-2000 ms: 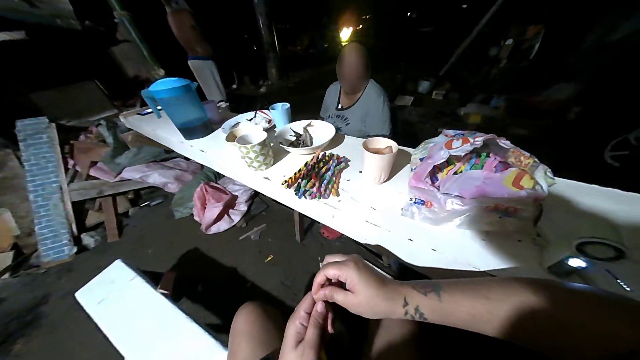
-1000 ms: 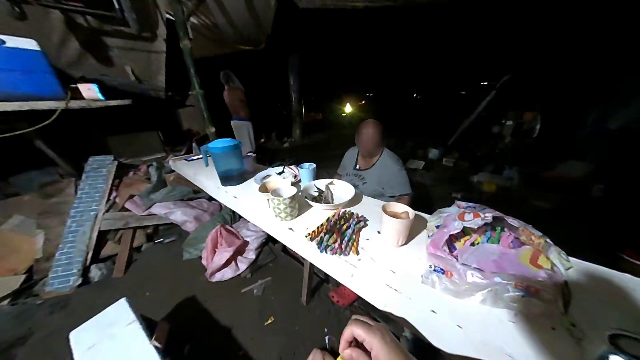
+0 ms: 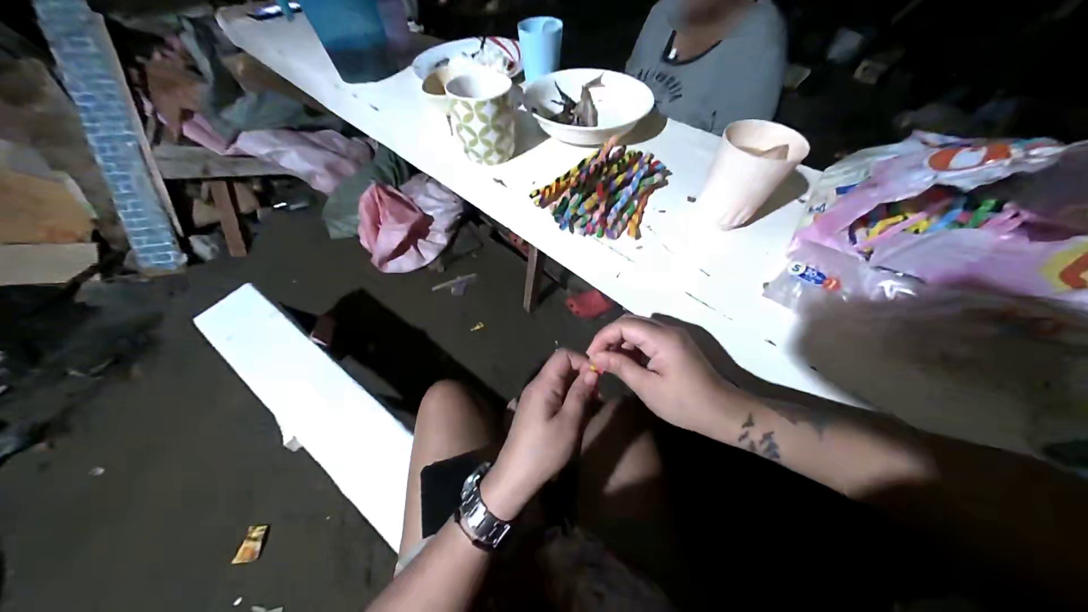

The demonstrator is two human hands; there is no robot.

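My left hand (image 3: 548,416), with a metal watch at the wrist, pinches a tiny yellow and pinkish piece (image 3: 593,369) between thumb and finger. The fingertips of my right hand (image 3: 654,365) close on the same piece from the other side; what it is cannot be told. Both hands are above my lap, beside the near edge of the white table (image 3: 663,272). On the table lies a pile of multicolored twisted strands (image 3: 605,191). To its right stand a pale pink cup (image 3: 748,174) and a plastic bag (image 3: 952,246) holding more colorful pieces.
A patterned cup (image 3: 482,123), a white bowl (image 3: 586,106), a light blue cup (image 3: 540,47) and a blue pitcher (image 3: 348,38) stand farther back. A person in a grey shirt (image 3: 722,68) is across the table. A white bench (image 3: 314,408) is at my left.
The view has tilted down since one second ago, bringing both hands fully into sight. The yellow piece now shows between the fingertips of both hands.
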